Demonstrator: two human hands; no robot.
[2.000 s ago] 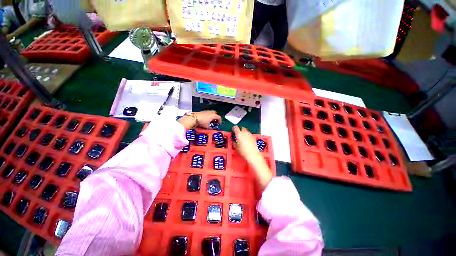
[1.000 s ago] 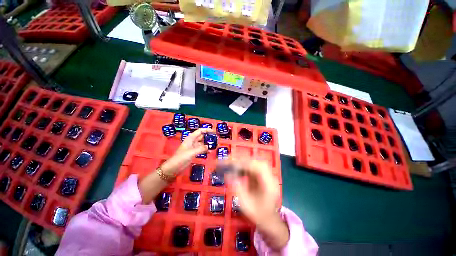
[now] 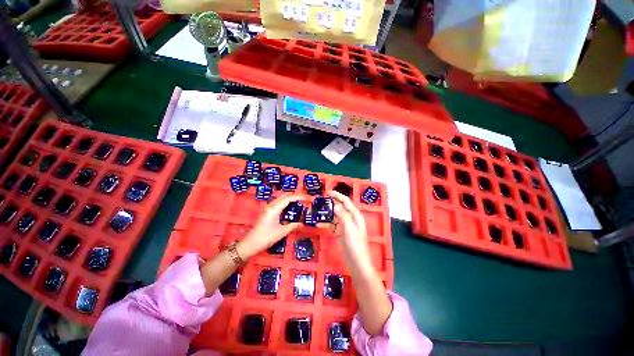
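The red working tray (image 3: 191, 240) lies in front of me, with dark watch units in its lower pockets. Several lit watch units (image 3: 272, 176) are clustered at its top, and one more lit unit (image 3: 370, 195) sits at its top right. My left hand (image 3: 274, 222) holds a watch unit (image 3: 292, 212) by its edges above the tray middle. My right hand (image 3: 345, 221) holds another watch unit (image 3: 322, 210) with a lit screen, close beside the first. Pockets under my hands are partly hidden.
A left tray (image 3: 149, 184) and right tray (image 3: 455, 222) hold dark watches. A raised tray (image 3: 278, 73) is above a bench instrument (image 3: 311, 114). Papers with a pen (image 3: 238, 124), a small white box (image 3: 337, 149), a small fan (image 3: 208, 29) and a clipboard (image 3: 570, 195) are around.
My right hand has come up from the lower tray area, where it was blurred, and now meets my left hand. Both hands were at the tray's top edge earlier.
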